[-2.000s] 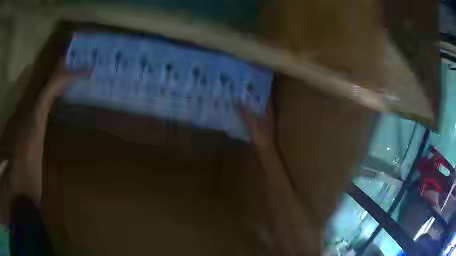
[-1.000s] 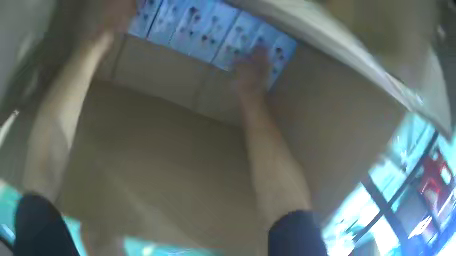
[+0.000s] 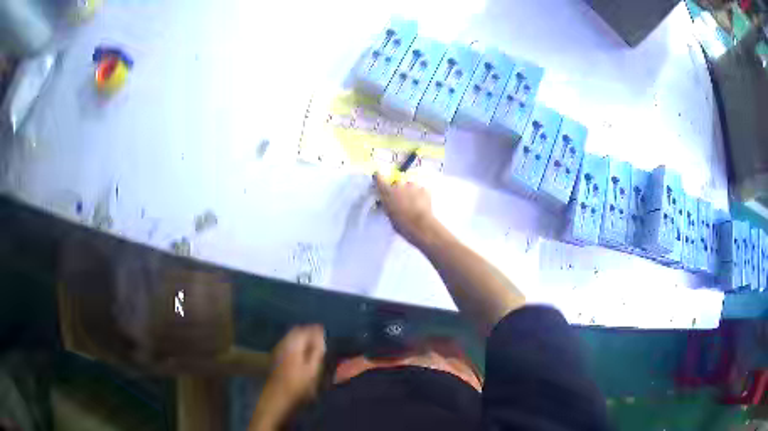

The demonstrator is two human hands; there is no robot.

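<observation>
My right hand (image 3: pixel 406 204) is over the white worktable (image 3: pixel 227 109), its fingers on a thin yellow and black marker pen (image 3: pixel 405 165) that lies over the yellow sticker sheet (image 3: pixel 349 139). A staggered row of light blue retail boxes (image 3: pixel 484 87) with dark product pictures runs from behind the sheet to the right end of the table. My left hand (image 3: pixel 299 358) is below the table's front edge, blurred, with its fingers curled; nothing shows in it.
A small red, yellow and blue round object (image 3: pixel 110 71) is at the table's left. A dark box (image 3: pixel 633 18) is at the back right. A brown carton (image 3: pixel 145 311) is below the table's front edge at the left.
The view has moved from the inside of a brown carton to the worktable. Both hands have left the retail boxes in the carton; my right hand is now at the pen.
</observation>
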